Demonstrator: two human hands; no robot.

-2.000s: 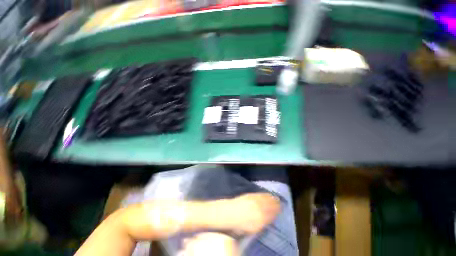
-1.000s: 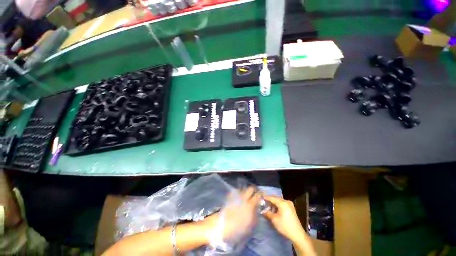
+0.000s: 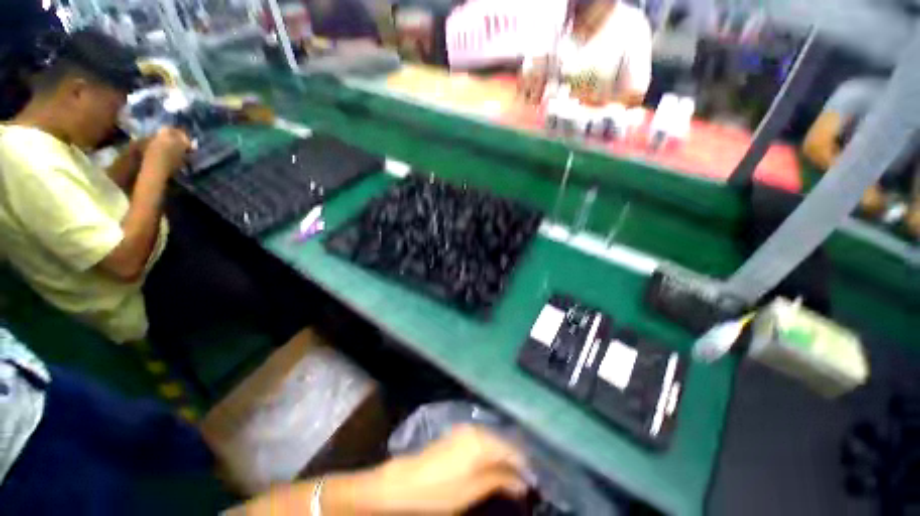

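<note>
My left hand [image 3: 459, 472] is blurred at the bottom edge, a bracelet at its wrist, fingers bent over the lap. Something dark shows by its fingertips, but blur hides whether it is gripped. My right hand is not in view. The clear poly bag [image 3: 429, 418] lies behind my left hand, partly hidden by it. The open scrap carton [image 3: 355, 428] stands left of it, heaped with clear plastic. On the bench, the parts tray [image 3: 494, 252] is heaped with black parts.
Two flat black boxes [image 3: 565, 346] lie right of the tray. Behind them are a white bottle [image 3: 714, 341], a white carton [image 3: 807, 348] and a dark mat [image 3: 782, 443] with black parts. Far left are a slotted tray [image 3: 272, 186] and a person in yellow [image 3: 71, 202].
The view has swung left, bringing the neighbouring worker and scrap carton into sight. My right hand, seen at the lap beside the left one before, has left the picture.
</note>
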